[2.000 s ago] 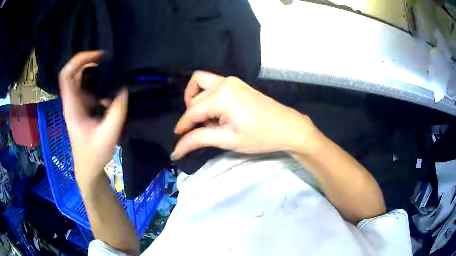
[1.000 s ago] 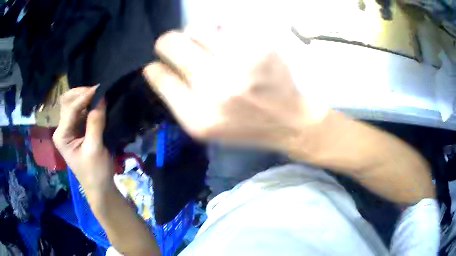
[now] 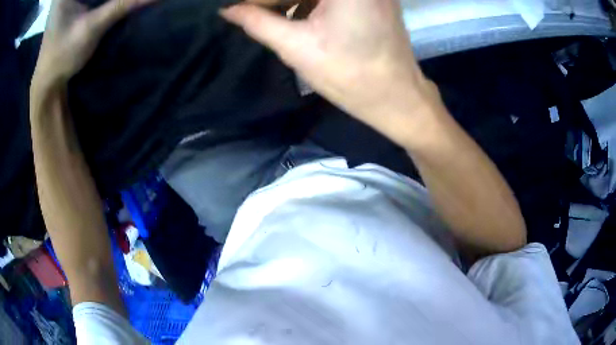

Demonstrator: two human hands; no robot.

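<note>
A large black garment body (image 3: 182,81) spreads across the upper left and hangs over the table's near edge towards my lap. My left hand (image 3: 78,34) is at the top left on the black cloth, its fingertips cut off by or close to the picture's top edge. My right hand (image 3: 344,47) is at the top centre, thumb pointing left over the cloth, fingers partly cut off by the top edge. Whether either hand grips the cloth cannot be told. No sewing machine part shows clearly.
The white table edge (image 3: 506,28) curves across the upper right. A blue plastic basket (image 3: 159,313) with mixed scraps is below at left, beside a red thing (image 3: 46,268). Black and white fabric pieces (image 3: 586,229) are heaped at right. My white shirt fills the bottom centre.
Both hands have moved up towards the top edge. The black cloth now spreads lower and wider at left and covers more of the basket. The table shows only at the upper right.
</note>
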